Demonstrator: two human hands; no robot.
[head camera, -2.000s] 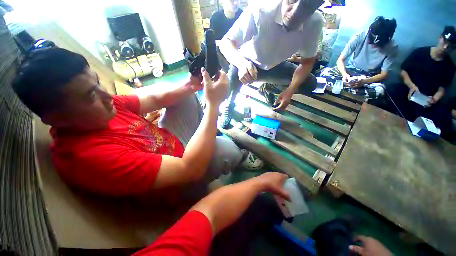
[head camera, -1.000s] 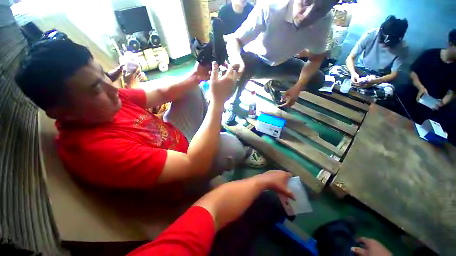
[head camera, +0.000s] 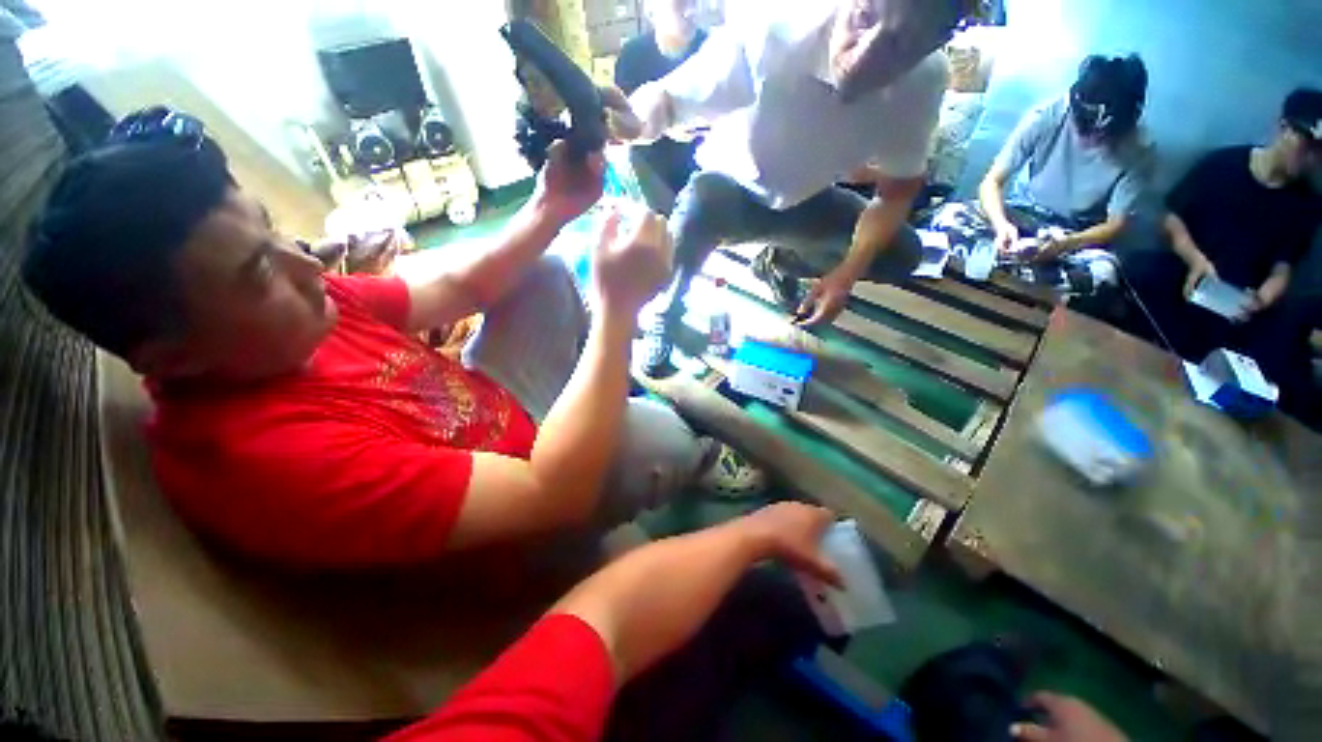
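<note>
My left hand (head camera: 802, 545) is at the lower centre, at the end of a red-sleeved arm. It holds a flat whitish tray or card (head camera: 861, 580) by its upper left edge. My right hand (head camera: 1070, 720) is at the bottom right edge, small and partly cut off, beside a dark shape; whether it holds anything is unclear. A blue open box base (head camera: 855, 696) lies low between my legs, partly hidden.
A person in red (head camera: 334, 420) and one in a white shirt handle a black strap (head camera: 570, 87). A blue-white box (head camera: 768, 373) stands on the slatted pallet (head camera: 870, 425). Another blurred one (head camera: 1098, 435) is over the plywood board (head camera: 1145, 565). Two people sit at the back right.
A blurred blue-white box has appeared over the plywood board. The black strap shows again, raised and tilted, at the red-shirted person's hand. My left hand and its whitish piece stay much the same.
</note>
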